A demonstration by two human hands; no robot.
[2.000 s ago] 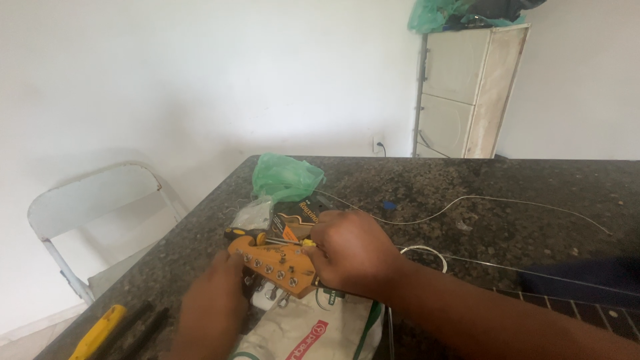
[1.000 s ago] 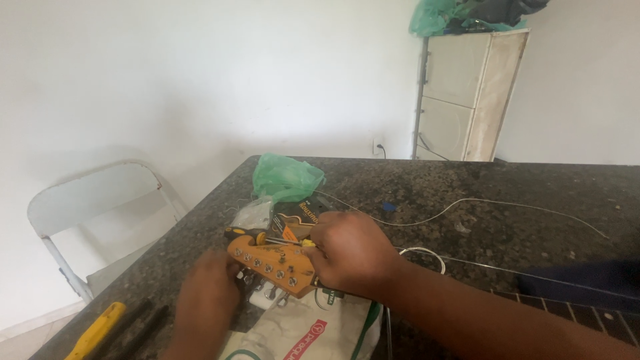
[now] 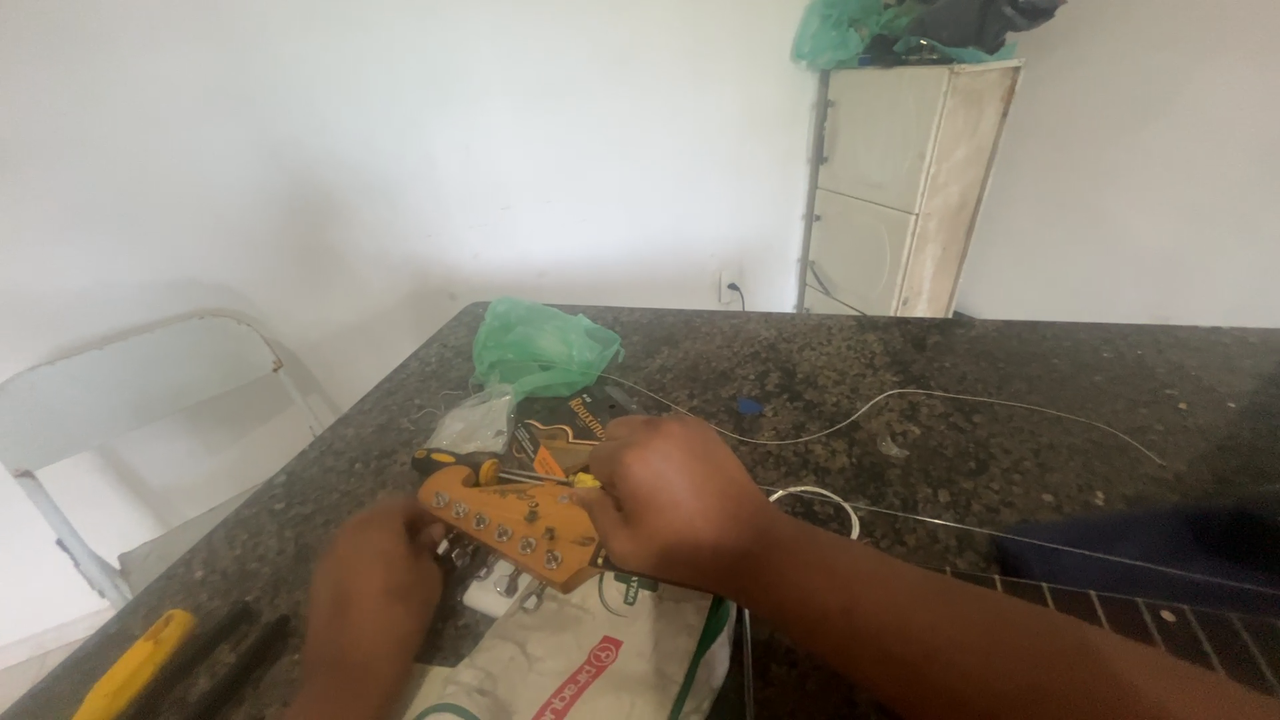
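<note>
An orange-brown wooden guitar headstock (image 3: 510,525) with a row of metal tuning posts rests over a white printed bag (image 3: 560,650). My left hand (image 3: 375,590) is blurred at the tuning pegs on the headstock's near-left edge, its fingertips around a peg. My right hand (image 3: 670,490) is closed at the nut end of the neck; what its fingers pinch is partly hidden. A thin string (image 3: 1000,535) runs right from it above the dark fretboard (image 3: 1130,620). A yellow-and-black screwdriver (image 3: 455,463) lies behind the headstock.
On the granite table (image 3: 950,450) are a green plastic bag (image 3: 540,345), a clear bag (image 3: 475,425), a dark string packet (image 3: 560,435), a loose curved string (image 3: 800,440), a blue pick (image 3: 749,406) and a yellow-handled tool (image 3: 140,660). A folding chair (image 3: 140,390) stands left.
My left hand has shifted slightly about the tuning pegs. My right hand has stayed at the nut end of the neck.
</note>
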